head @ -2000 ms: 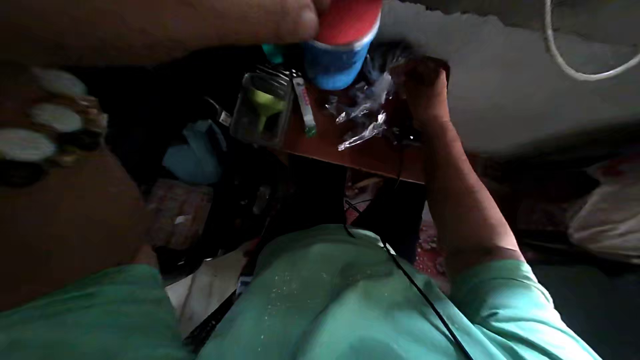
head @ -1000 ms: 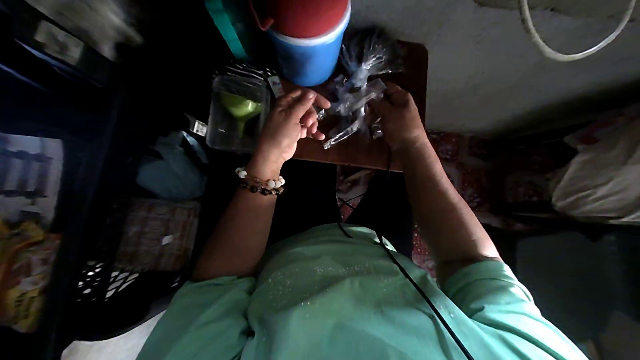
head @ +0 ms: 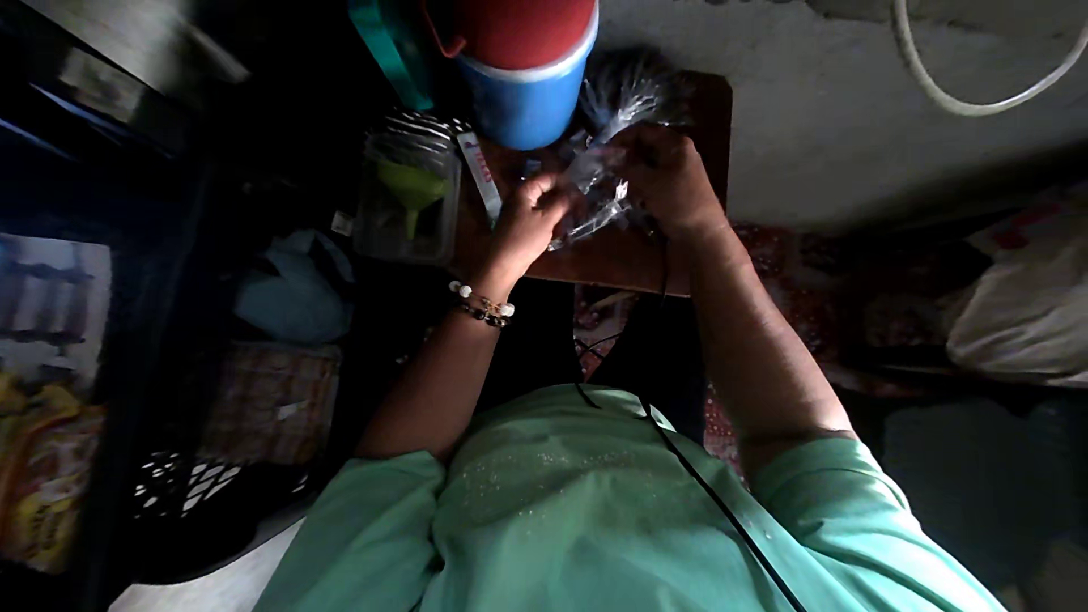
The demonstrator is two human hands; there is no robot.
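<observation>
Clear plastic bags (head: 595,170) lie bunched on a small brown table (head: 595,270). My left hand (head: 535,217), with beaded bracelets at the wrist, has its fingertips closed on the left edge of the clear plastic. On the other side my right hand (head: 667,174) grips the plastic, its fingers in shadow. Behind both hands, a bundle of clear plastic (head: 633,89) fans out. A blue bucket-like container (head: 531,102) with a red top (head: 527,34) stands just beyond my left hand.
Left of my left hand, a clear plastic box (head: 408,242) holds a yellow-green funnel (head: 414,189). A printed strip (head: 480,174) lies beside it. A teal plastic object (head: 395,55) is behind. A wall (head: 807,102) with a white cable (head: 977,109) rises at the right.
My left hand, raised across the upper left two seconds ago, came down over the table and has moved right onto the plastic. My right hand stays at the plastic.
</observation>
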